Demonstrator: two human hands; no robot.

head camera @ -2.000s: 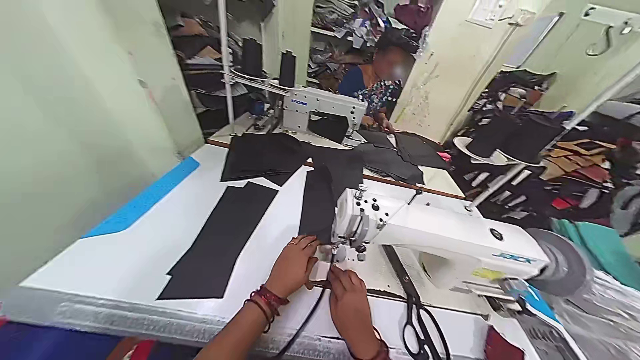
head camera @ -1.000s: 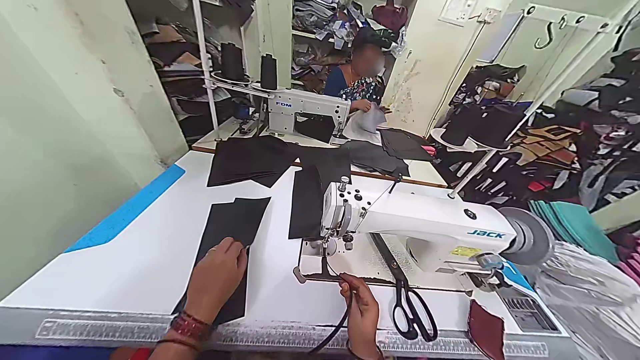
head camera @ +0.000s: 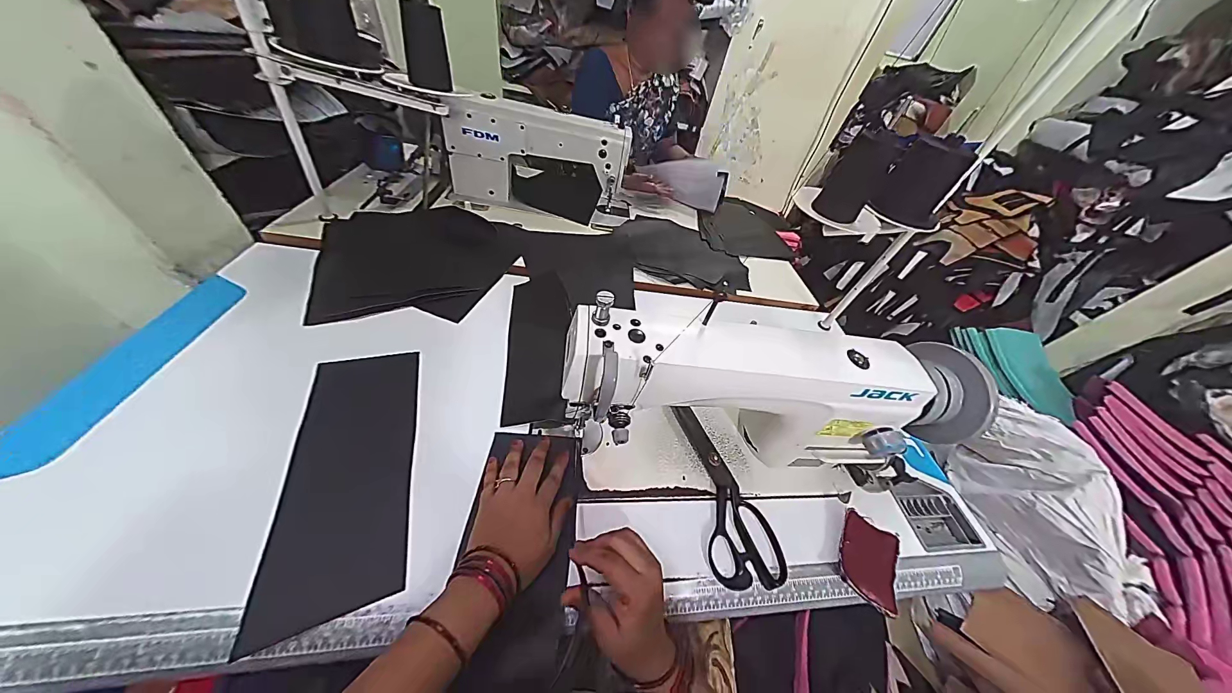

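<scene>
My left hand (head camera: 522,500) lies flat, fingers spread, on a black fabric panel (head camera: 529,611) whose far end is at the needle area of the white Jack sewing machine (head camera: 751,375). Beside that panel's right edge, my right hand (head camera: 621,602) pinches a narrow black strip (head camera: 576,626) between thumb and fingers. Another black panel (head camera: 337,491) rests on the white table to the left. Black scissors (head camera: 733,520) lie on the machine bed and table, handles toward me. Further black pieces (head camera: 539,346) lie behind the needle area.
A second sewing machine (head camera: 529,154) stands beyond, with black pieces (head camera: 404,260) before it and a person (head camera: 645,106) behind it holding pale material. A dark red scrap (head camera: 869,563) sits at the table's front edge (head camera: 799,587). Pink pieces (head camera: 1155,481) are stacked right; blurred hands handle brown pieces (head camera: 1030,640) below.
My left hand has moved from the panel on the left to the needle area, where a black panel now lies under it. My right hand still holds the strip.
</scene>
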